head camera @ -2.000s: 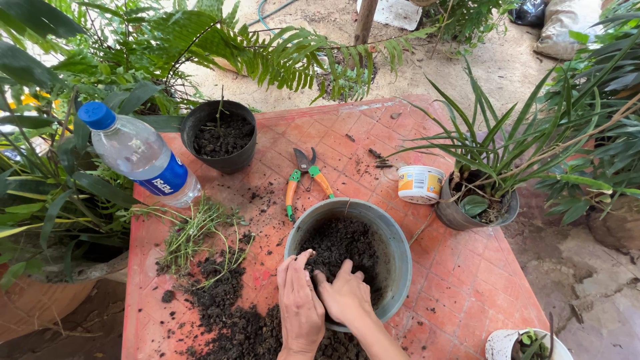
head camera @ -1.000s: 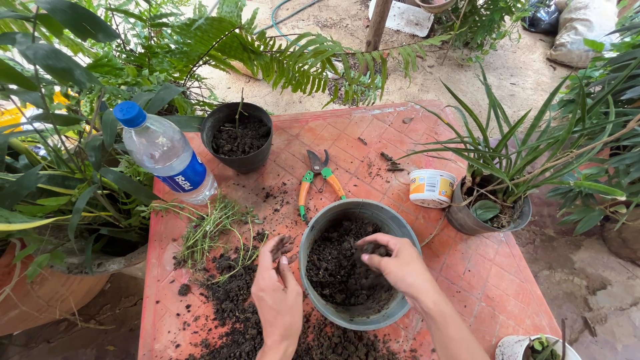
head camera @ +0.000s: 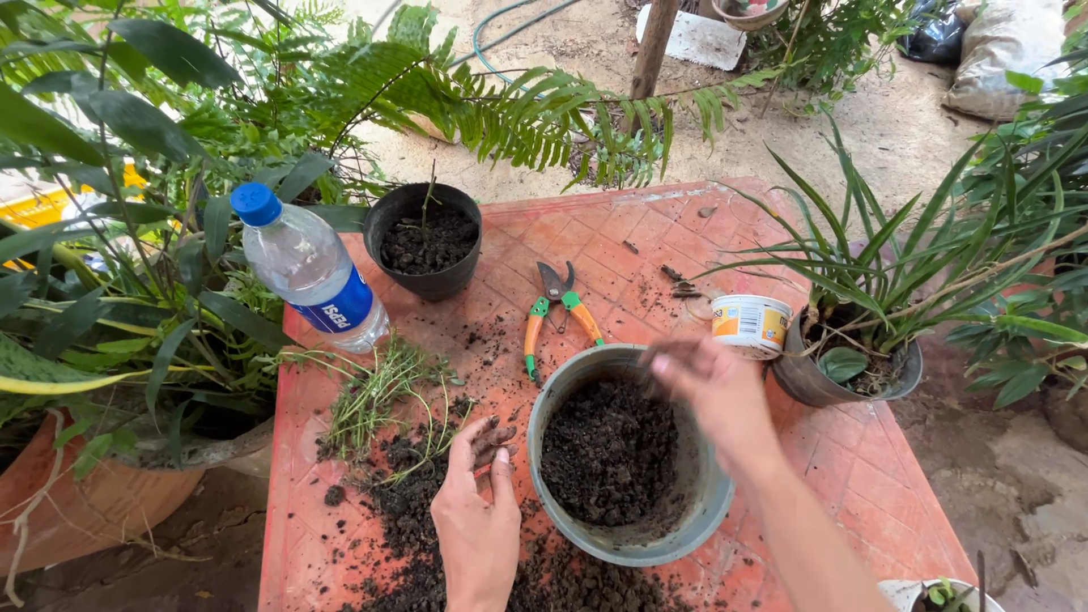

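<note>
A grey plastic pot (head camera: 718,501) stands on the red table (head camera: 850,476), partly filled with dark soil (head camera: 608,450). My left hand (head camera: 480,510), palm turned inward and fingers soiled, is just left of the pot, over loose soil (head camera: 408,510), holding nothing. Blurred, my right hand (head camera: 714,391) is over the pot's upper right rim with soil on its fingers; whether they are closed on anything is unclear. Pruning shears (head camera: 557,297) with orange and green handles lie above the pot. Uprooted green stems (head camera: 374,399) lie to its left.
A Pepsi water bottle (head camera: 310,272) and a black pot with a bare stem (head camera: 433,276) stand at the upper left. At right are a small plastic tub (head camera: 750,323) and a potted long-leaved plant (head camera: 799,365). A white pot (head camera: 901,591) sits lower right; a fern frond (head camera: 544,119) overhangs the far edge.
Both hands were in the pot two seconds ago. My left hand has come out to its left side, and my right hand has risen from the soil to the upper right rim.
</note>
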